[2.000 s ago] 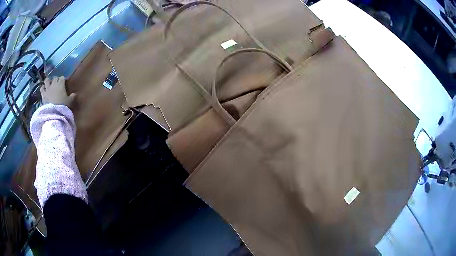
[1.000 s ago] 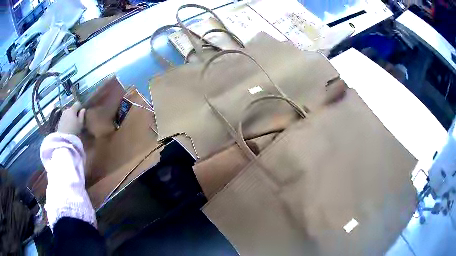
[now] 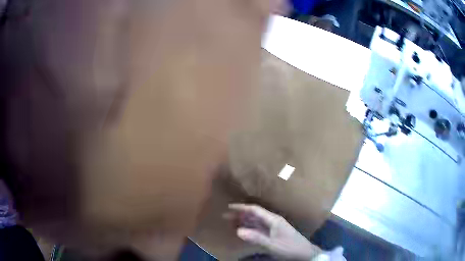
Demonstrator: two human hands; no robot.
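A large brown bag panel (image 3: 168, 117), blurred and close to the camera, fills the left and middle of the view, raised in front of me. My left hand is not visible; only a bit of pale sleeve shows at the lower left edge, so the panel may hide it. Another brown bag piece (image 3: 306, 117) with a small white label (image 3: 286, 172) lies on the table up to the sewing machine. My right hand (image 3: 273, 232) is at the bottom centre, slightly blurred, fingers apart and pointing left, over the brown piece, with nothing seen in it.
The white sewing machine head (image 3: 403, 76) is at the upper right, with its needle area (image 3: 375, 125) at the edge of the brown piece. White table surface (image 3: 397, 199) shows at the right and a white strip (image 3: 316, 51) behind the piece. Part of a person (image 3: 326, 21) shows at the top.
A brown bag panel has come up close before the camera, covering the left side. The view has turned right towards the machine. My right hand has entered; my left hand has gone from sight.
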